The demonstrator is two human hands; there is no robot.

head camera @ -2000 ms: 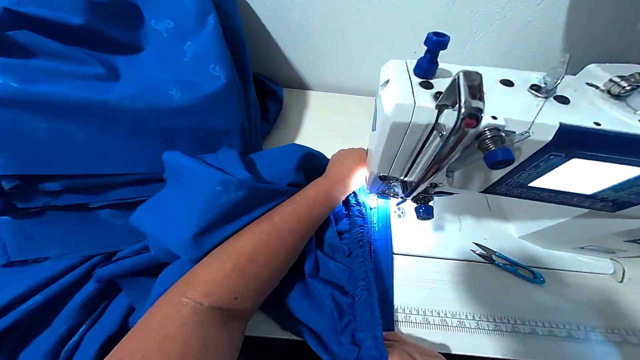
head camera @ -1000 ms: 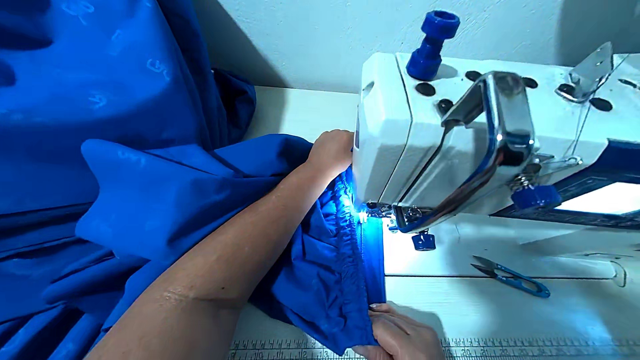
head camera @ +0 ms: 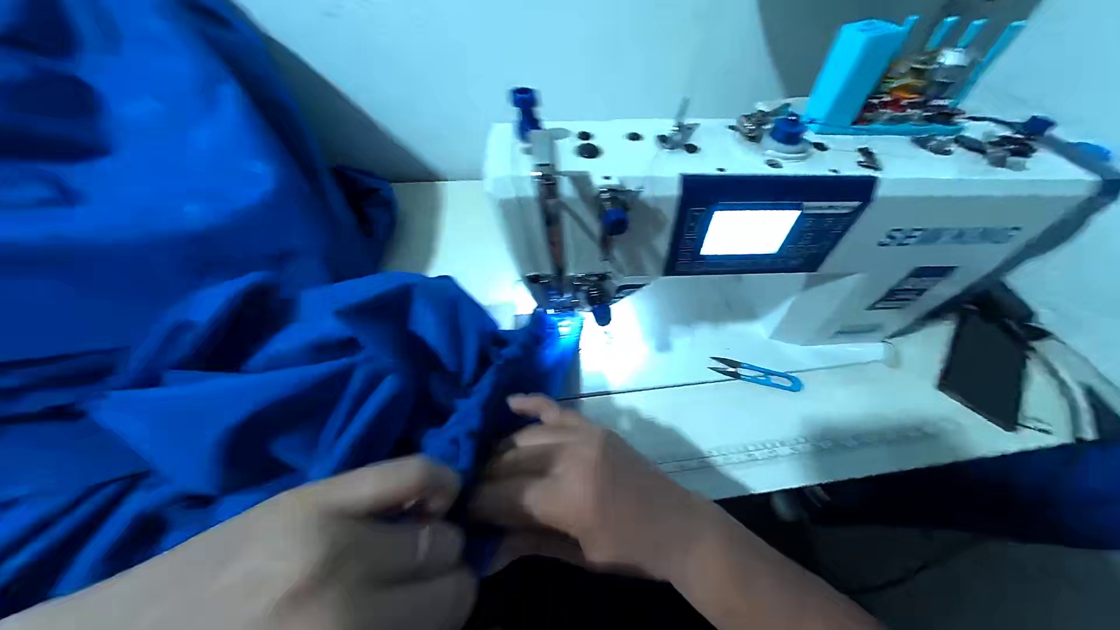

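Blue fabric (head camera: 350, 367) lies bunched at the left, and a gathered edge of it runs up to the lit needle area of a white sewing machine (head camera: 945, 227). My left hand (head camera: 376, 542), blurred, grips the cloth close to the table's front edge. Just right of it, my right hand (head camera: 560, 481) pinches the gathered edge with its fingers partly hidden in the folds. Both hands are in front of the presser foot (head camera: 563, 304), clear of it. Part of the fabric still lies under the foot, in the lamp's light.
Blue-handled thread snips (head camera: 755, 374) lie on the white table (head camera: 840, 411), right of the needle area. A measuring scale (head camera: 779, 451) runs along the front edge. A light-blue holder (head camera: 853, 74) with small items stands on the machine. A dark flat object (head camera: 984, 367) is at the right.
My left hand has moved from beside the machine head toward the table's front edge, near my right hand. The fabric's gathered edge is now bunched between both hands. The view has shifted to the right.
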